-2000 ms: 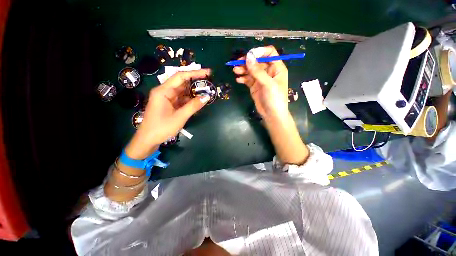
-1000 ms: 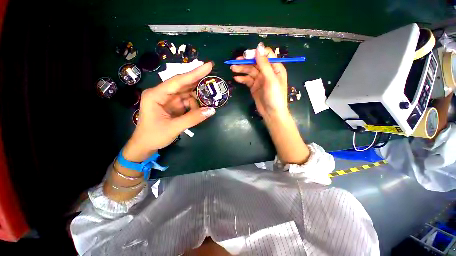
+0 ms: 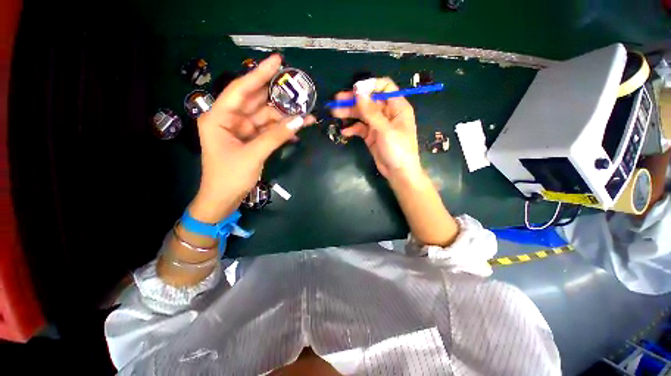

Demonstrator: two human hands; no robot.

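Observation:
My left hand (image 3: pixel 239 132) holds a round device assembly (image 3: pixel 292 92) between thumb and fingers, above the bench. Its open face, with white and silvery parts inside a dark rim, is turned up. My right hand (image 3: pixel 388 128) holds a thin blue stick tool (image 3: pixel 423 89) between thumb and fingers, its left end pointing toward the device but apart from it. A white finger cover shows on my right hand. A small sub-assembly (image 3: pixel 336 133) lies on the bench between my hands.
More round assemblies lie at left (image 3: pixel 166 123), (image 3: pixel 199 103) and below my left hand (image 3: pixel 257 194), beside a small white strip (image 3: pixel 281 192). A white sheet (image 3: pixel 471 145) lies left of the tape dispenser (image 3: pixel 559 117). A metal strip (image 3: pixel 382 50) crosses behind. Another person's sleeve (image 3: pixel 625 250) is at right.
My left hand has raised the round device up and to the left, away from my right hand. The device first turned face up. The blue stick has tilted slightly. The camera view has shifted a little.

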